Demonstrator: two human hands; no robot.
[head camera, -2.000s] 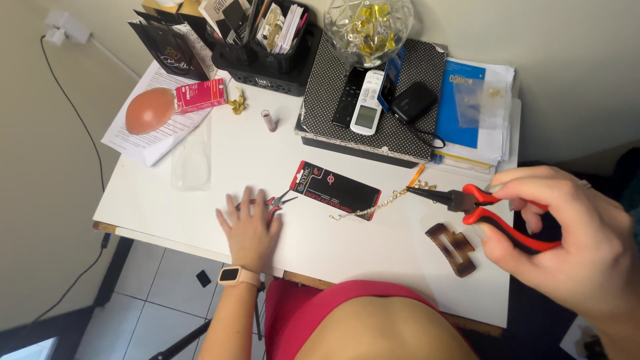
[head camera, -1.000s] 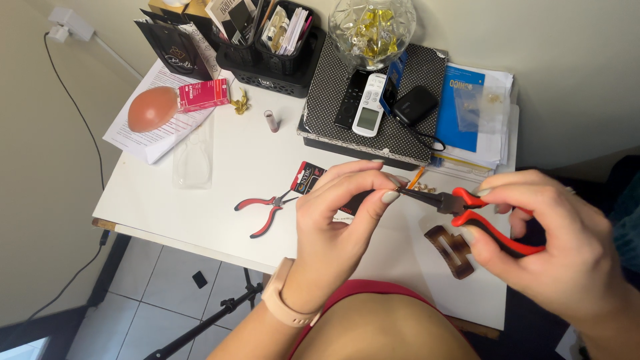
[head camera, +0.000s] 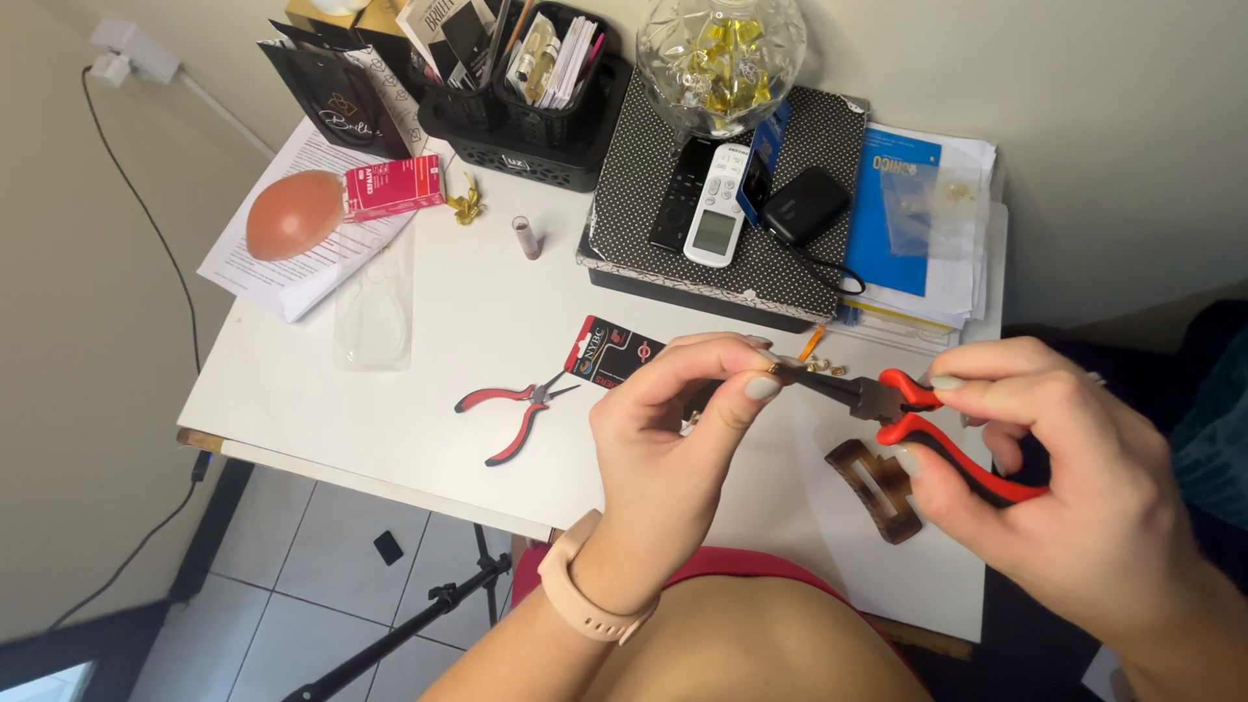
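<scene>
My right hand grips red-handled jewelry pliers, their dark jaws pointing left. At the tip of the jaws, my left hand pinches a small gold-coloured piece between thumb and index finger; whether it is part of a chain cannot be told. A second pair of red and black pliers lies with spread handles on the white table. Behind my left hand, a black and red packaging card is partly hidden. Small gold-coloured findings lie beyond the pliers' jaws.
A brown claw hair clip lies under my right hand's side. Farther back stand a dotted box with remotes and a glass bowl, and a black organizer. A clear plastic sleeve lies at left. A tripod leg is below.
My left hand has left the second pliers on the table and come over to the tip of the pliers in my right hand. The gold-coloured chain that hung from those jaws is now mostly out of sight.
</scene>
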